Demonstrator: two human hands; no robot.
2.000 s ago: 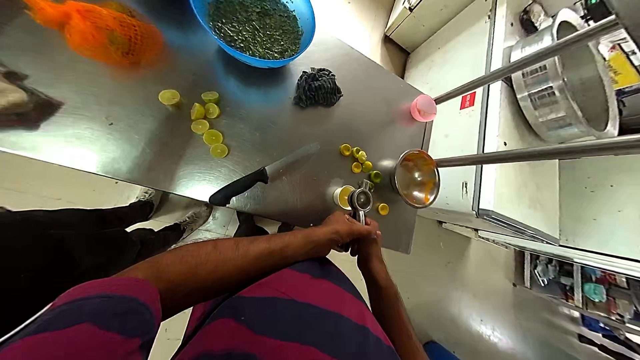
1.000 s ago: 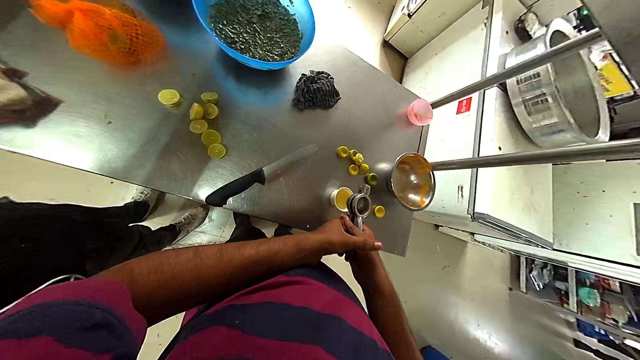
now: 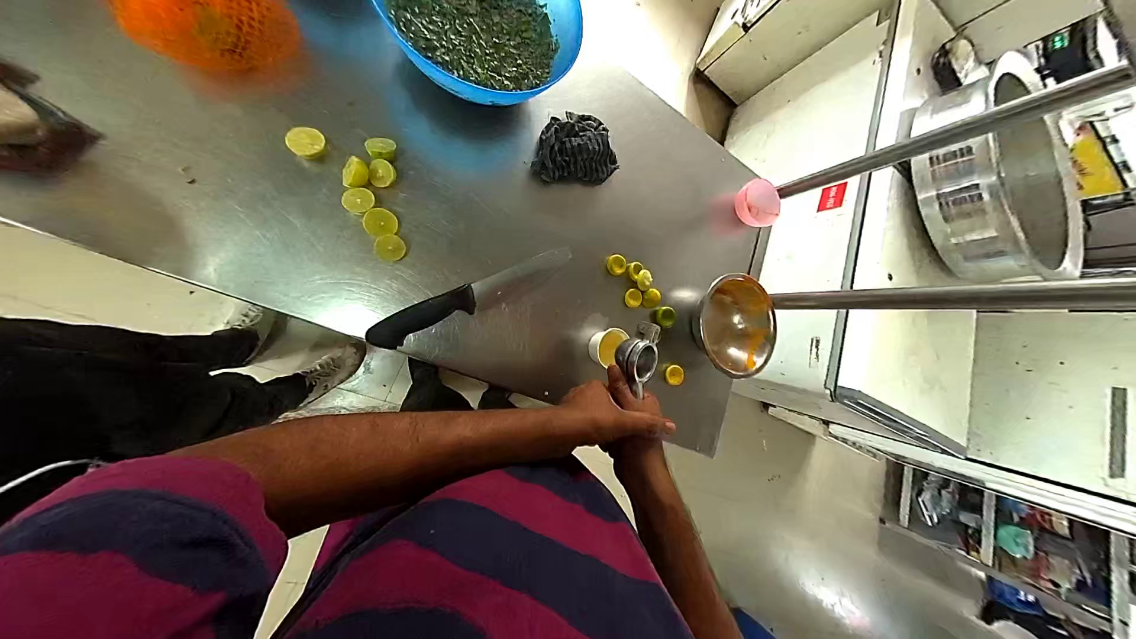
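My left hand (image 3: 605, 414) and my right hand (image 3: 641, 435) are together at the table's near edge, both closed on the handles of a metal citrus squeezer (image 3: 637, 359). Its cup is beside a small white cup (image 3: 609, 347) holding yellow liquid. Squeezed lime halves (image 3: 633, 298) lie just beyond, and another (image 3: 674, 374) is to the right. A steel bowl (image 3: 736, 326) with orange residue stands right of them. To the left lies a black-handled knife (image 3: 426, 317). Several cut lime halves (image 3: 380, 222) are scattered farther left.
On the steel table (image 3: 479, 204) are a blue bowl of chopped greens (image 3: 479, 44), a dark crumpled cloth (image 3: 575, 149), a pink cup (image 3: 757, 202) and an orange net bag (image 3: 213, 31). Metal bars (image 3: 941, 297) extend at the right. Another person's legs (image 3: 133, 382) show at lower left.
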